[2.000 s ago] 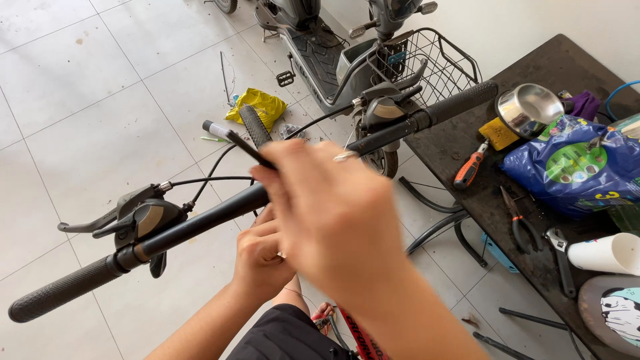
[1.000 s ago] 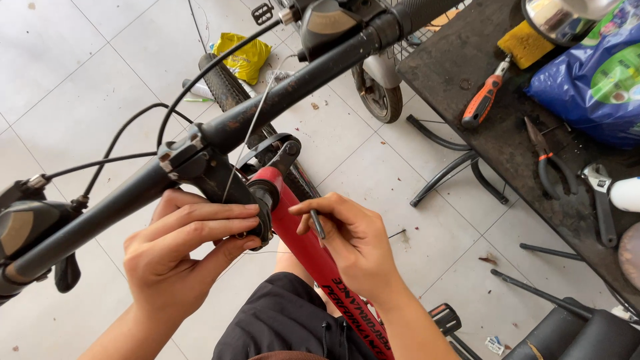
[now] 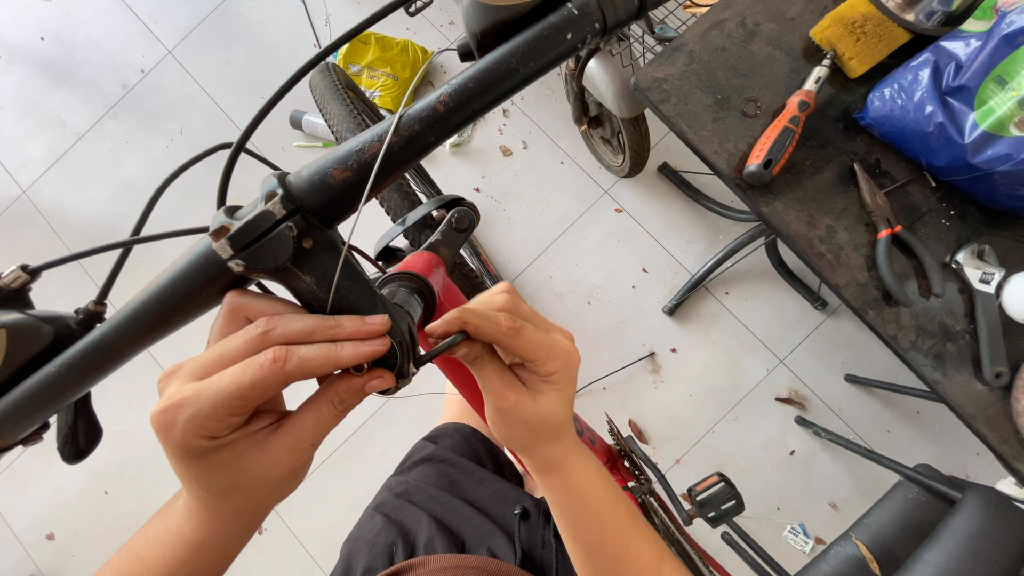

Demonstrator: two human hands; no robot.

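Note:
My left hand (image 3: pixel 264 392) grips the rear end of the black bicycle stem (image 3: pixel 316 260), its fingers over the top cap area. Between the thumb and fingers of my right hand (image 3: pixel 520 368) is a black hex key (image 3: pixel 442 348), its tip at the side of the stem's clamp; whether it sits in a bolt is hidden. The stem holds the scuffed black handlebar (image 3: pixel 448 104). Below the stem the red bicycle frame (image 3: pixel 460 376) runs down between my hands. A thin bare cable (image 3: pixel 374 168) crosses over the handlebar down to the stem.
A dark table (image 3: pixel 704 72) at right holds an orange-handled screwdriver (image 3: pixel 784 132), pliers (image 3: pixel 888 232), an adjustable wrench (image 3: pixel 984 312), a yellow sponge (image 3: pixel 860 36) and a blue plastic bag (image 3: pixel 944 104). A yellow bag (image 3: pixel 384 68) lies beyond the front tire (image 3: pixel 356 112). A pedal (image 3: pixel 714 500) sticks out below.
My right hand, over the handlebar two seconds ago, has come down beside the stem, and the hex key now touches its clamp. My left hand stays on the stem since one second ago.

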